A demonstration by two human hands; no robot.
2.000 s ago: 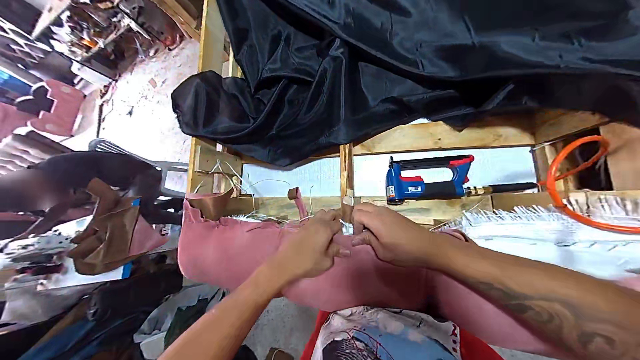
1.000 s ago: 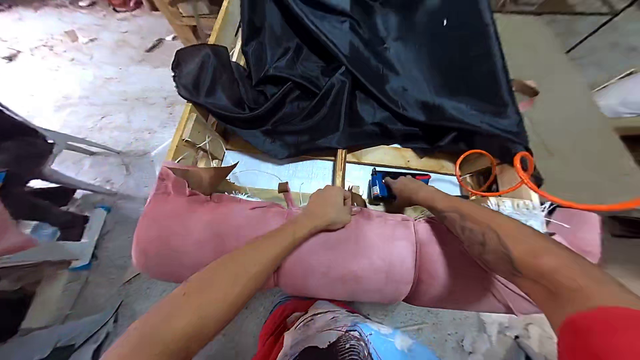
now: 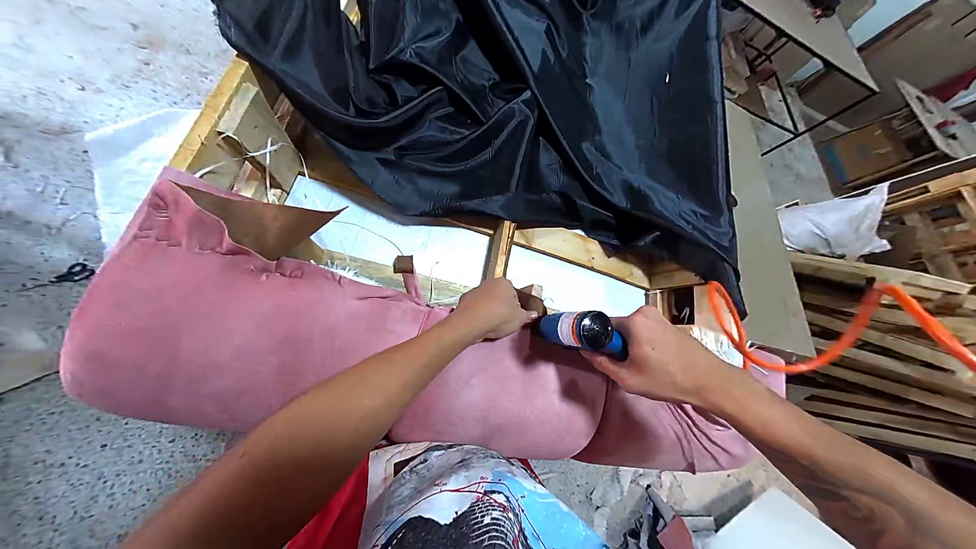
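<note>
A blue pneumatic staple gun is gripped in my right hand, its nose down at the edge of the pink upholstery fabric. My left hand pinches that fabric's edge just left of the gun, beside a wooden crosspiece of the frame. The pink fabric wraps the padded front of the wooden furniture frame. Black lining fabric lies in folds over the frame's far part. A brown-backed flap of the pink cover stands up at the left.
An orange air hose loops out at the right. Beyond it are stacked wooden slats and a white sack. Scissors lie on the floor at the left. Scraps lie on the floor at the lower right.
Two seconds ago both hands were on the pink fabric and the staple gun lay on the frame. My right hand has since taken hold of the gun and brought it to the fabric edge.
</note>
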